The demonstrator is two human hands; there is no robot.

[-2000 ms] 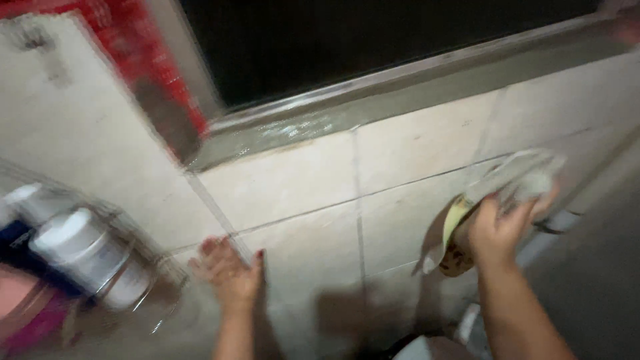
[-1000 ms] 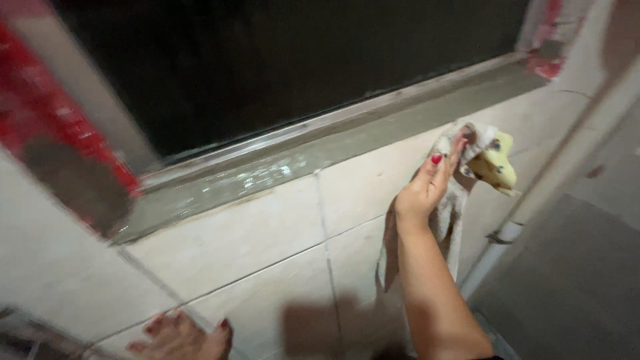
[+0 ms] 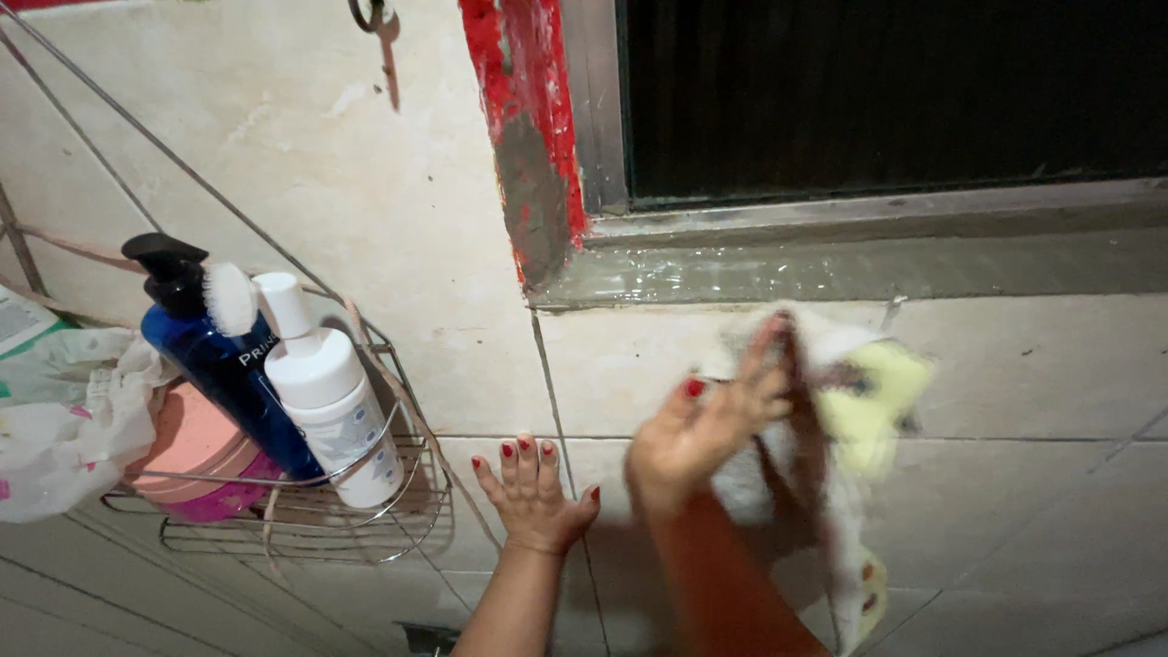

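My left hand (image 3: 534, 497) lies with fingers spread against the tiled wall (image 3: 474, 365), just right of the wire rack, and holds nothing. Below the window sill, my right hand (image 3: 721, 429) presses a white cloth with yellow patterned parts (image 3: 876, 401) to the tiles. The cloth hangs down past the wrist; hand and cloth are blurred by motion. Above them runs the wet grey cement sill (image 3: 776, 271) of a metal-framed window (image 3: 876, 100).
A hanging wire rack (image 3: 310, 538) at the left holds a blue pump bottle (image 3: 228, 383), a white pump bottle (image 3: 333, 420), a white-bristled brush (image 3: 230, 299) and a pink tub (image 3: 196, 438). A plastic bag (image 3: 73, 420) hangs beside it. A metal hook (image 3: 367, 14) is on the wall above.
My right hand has moved left along the wall with the cloth, from near the pipe at the right. My left hand remains on the tiles. The view has swung left.
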